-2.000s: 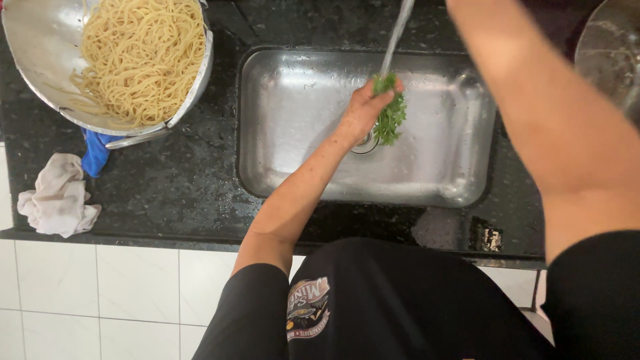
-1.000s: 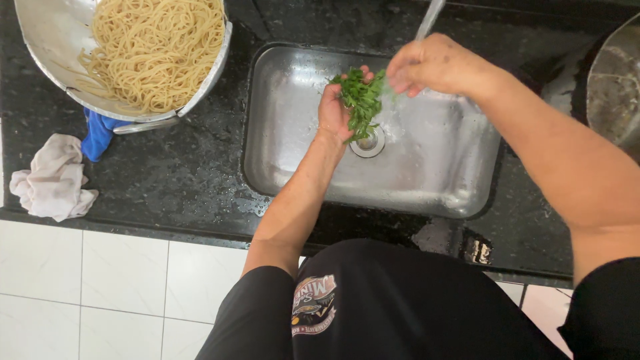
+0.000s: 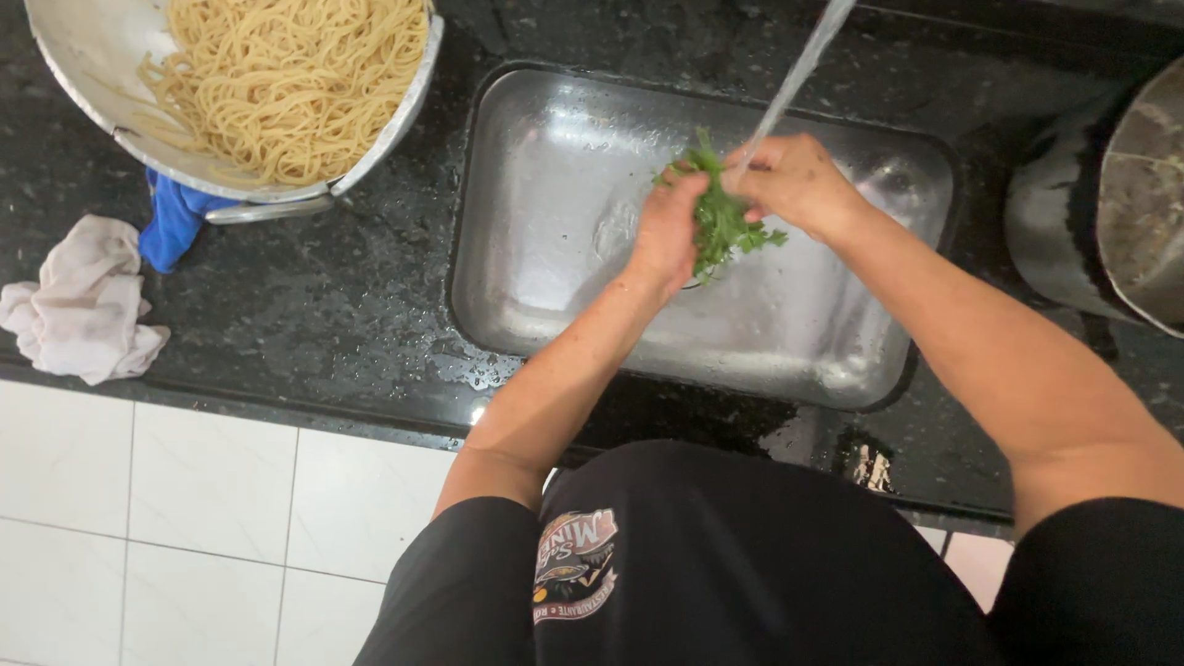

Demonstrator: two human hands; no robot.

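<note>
A bunch of leafy green herbs [image 3: 726, 222] is held over the stainless steel sink [image 3: 536, 240], between my two hands. My left hand [image 3: 668, 227] grips it from the left, with the thumb across the stems. On the other side, my right hand [image 3: 791, 183] touches the bunch with bent fingers; whether it grips any leaves cannot be told. A stream of water [image 3: 800, 79] falls from the top of the view onto my right hand's fingers and the herbs. The drain is mostly hidden below the bunch.
At the upper left, a large metal bowl [image 3: 393, 139] holds cooked spaghetti [image 3: 296, 83]. A blue cloth [image 3: 174, 217] lies by its handle, and a crumpled whitish cloth [image 3: 85, 301] is nearby. A metal pot [image 3: 1059, 203] stands at the right on the wet black stone counter [image 3: 305, 305].
My right hand was out of view behind the raised forearm, then came to the herbs and now touches them under the water. My left hand has kept hold of the bunch.
</note>
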